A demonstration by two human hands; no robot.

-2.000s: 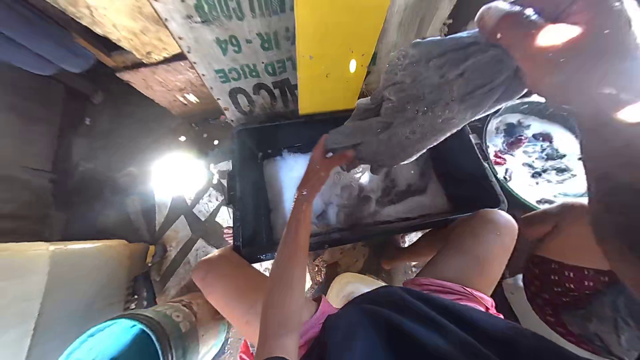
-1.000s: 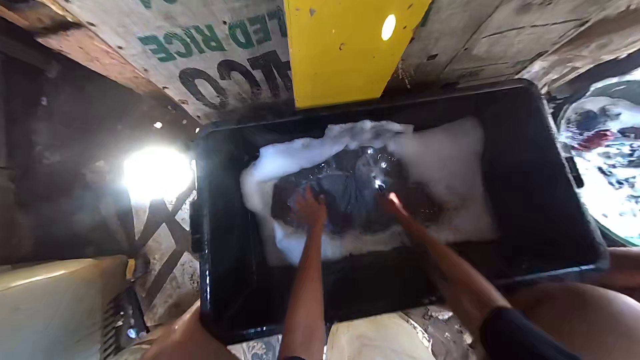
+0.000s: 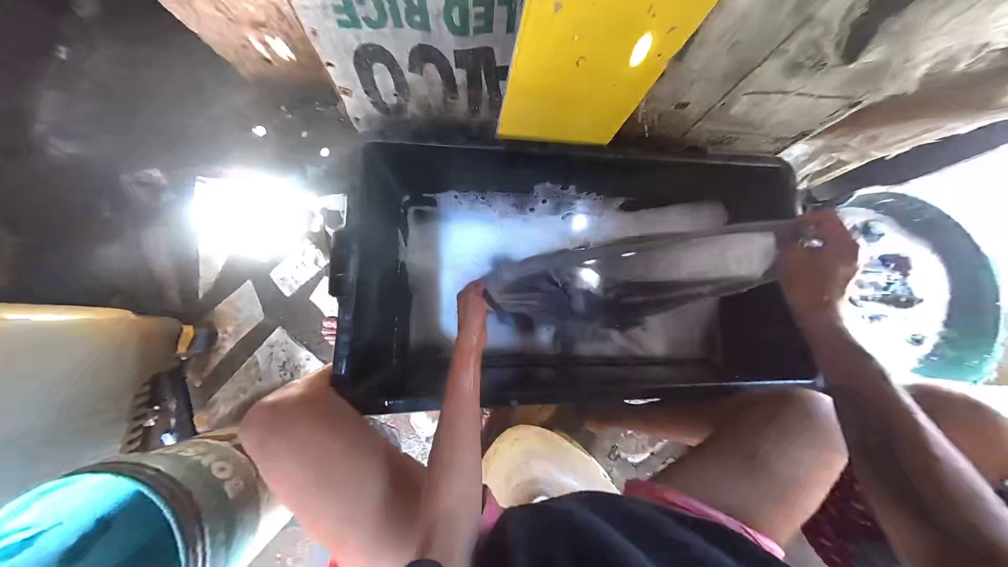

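A wet dark grey cloth point(image 3: 630, 272) is stretched across a black plastic tub point(image 3: 575, 378) of sudsy water point(image 3: 472, 228). My left hand point(image 3: 472, 303) grips its left end low over the suds. At the tub's right rim, my right hand point(image 3: 819, 256) is closed on the other end, raised higher. The cloth's middle sags toward the water, blurred by motion, and its lower folds are partly hidden in the suds.
A round basin point(image 3: 969, 291) with suds and clothes stands right of the tub. A bucket with a blue inside point(image 3: 94, 520) is at lower left, below a pale container point(image 3: 71, 386). Painted boards point(image 3: 583, 71) border the far side.
One second ago both my hands were down in the suds at the tub's middle. Now they are wide apart, the right one out at the right rim, with the cloth drawn up between them.
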